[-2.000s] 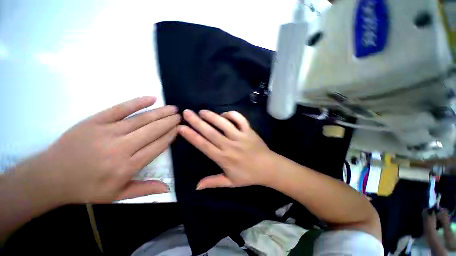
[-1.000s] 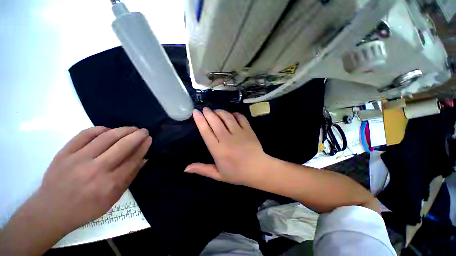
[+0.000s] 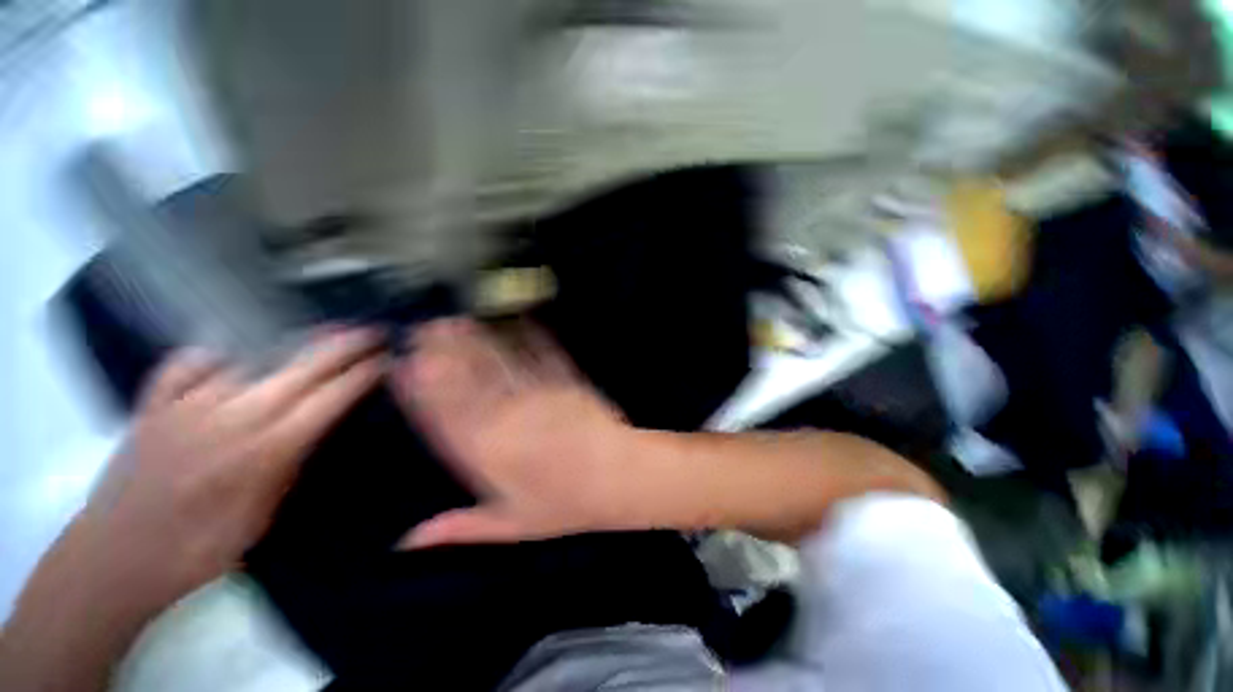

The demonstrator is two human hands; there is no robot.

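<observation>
The picture is blurred. The black fabric panel (image 3: 649, 298) lies under the cream sewing machine head (image 3: 757, 81) and hangs over the front edge towards my lap. My left hand (image 3: 223, 453) lies flat on the panel's left part, fingers pointing to the needle area. My right hand (image 3: 521, 426) lies flat on the panel just right of it, thumb spread. The fingertips of both hands are near each other in front of the machine foot, which is too blurred to make out. Neither hand visibly grips the cloth.
The grey-white machine lamp (image 3: 189, 257) slants over the panel at the left. A small yellowish block (image 3: 517, 289) is by the foot. Dark scissors handles (image 3: 801, 291) and a yellow card (image 3: 987, 237) lie right of the machine. Dark cloth (image 3: 1055, 325) is further right.
The view has swung to the right, so the machine and lamp appear further left. My hands have come closer together at the foot; the panel lies further under the head than two seconds ago.
</observation>
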